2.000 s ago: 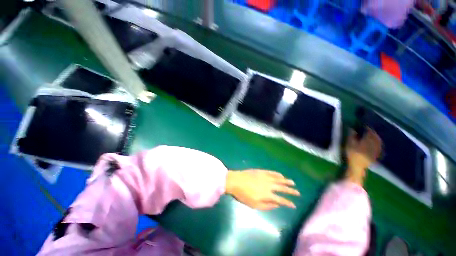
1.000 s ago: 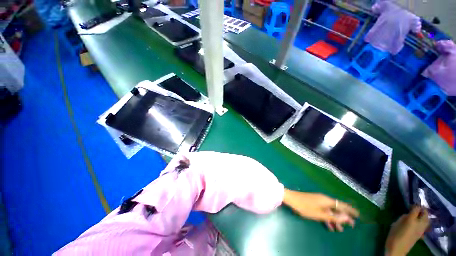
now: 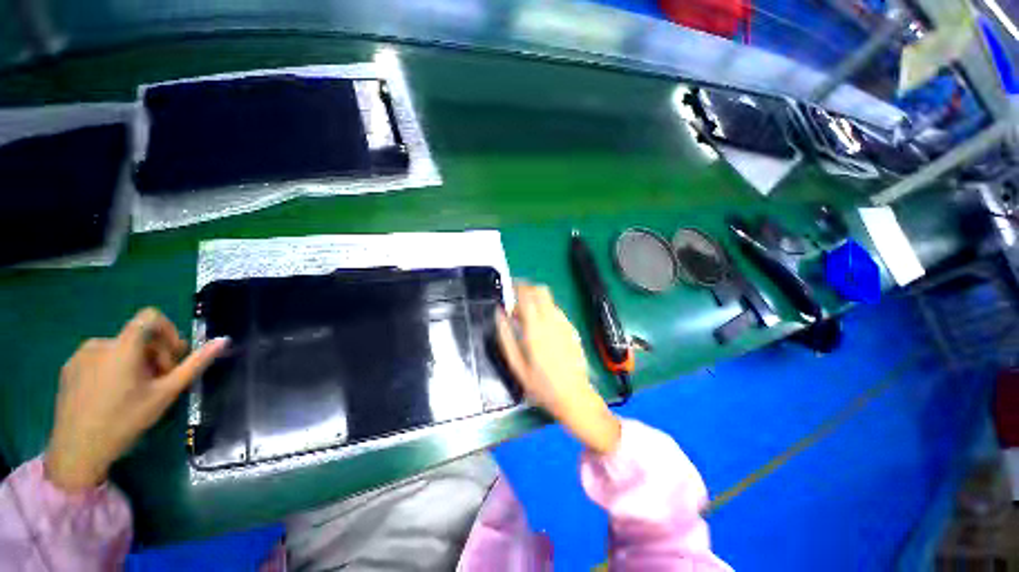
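Note:
A glossy black display unit [image 3: 346, 363] lies flat on a white textured foam sheet [image 3: 335, 250] right in front of me. My left hand [image 3: 117, 385] is at its left edge, thumb stretched onto the upper left part of the unit, the other fingers curled. My right hand [image 3: 550, 352] is at its right edge, fingers on or beside the upper right part; the fingertips' grip is not clear. Neither hand lifts the unit. Small gold dots show on its left edge.
An orange-and-black electric screwdriver [image 3: 601, 307] lies right of the unit. Beyond it are two round dishes [image 3: 646, 260], a long black tool [image 3: 775, 268], small black parts and a blue object [image 3: 853, 272]. More display units [image 3: 274, 132] lie on foam behind and far right.
The view has swung right and down to the bench. Both hands have moved apart, to the left and right edges of one unit. The screwdriver and dishes have come into view.

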